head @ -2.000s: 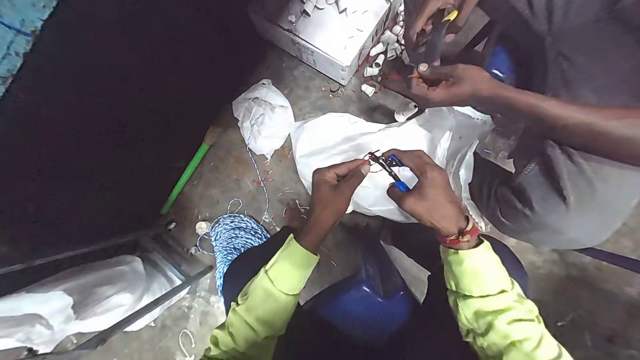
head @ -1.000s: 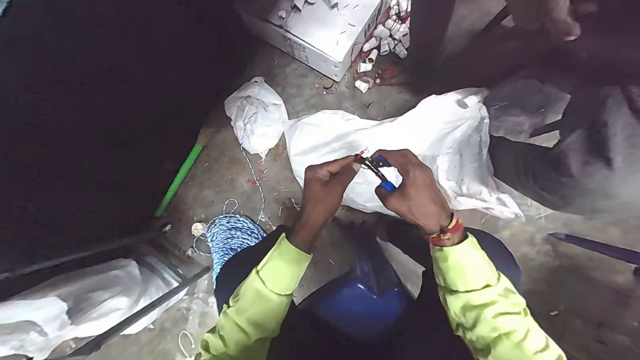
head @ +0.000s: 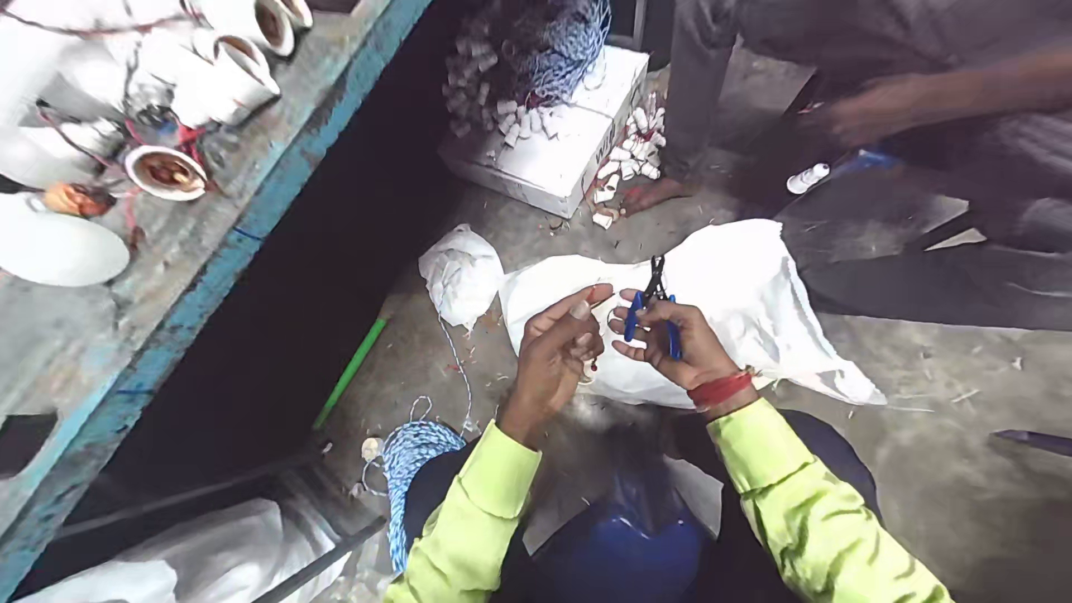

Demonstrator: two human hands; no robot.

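Note:
My right hand (head: 674, 335) holds wire cutters with blue handles (head: 674, 328), their dark jaws pointing up and away from me. Just to the left, my left hand (head: 559, 343) pinches something small and reddish between thumb and forefinger, probably a wire end; a small pale and red piece shows under its fingers. Both hands are above a white sack (head: 737, 293) spread on the floor. A gap separates the cutters from the left fingertips.
A blue-and-white wire bundle (head: 419, 461) lies by my left knee, near a white bag (head: 463, 272) and a green stick (head: 352, 373). Beyond is a white box (head: 536, 167) with small white parts. A workbench (head: 276, 159) bears white lamp holders. Another person sits at the right.
The cutters have moved away from my left fingertips, and my right fingers have spread. The other person's arm has come back into view. The view has shifted, showing the workbench at the left.

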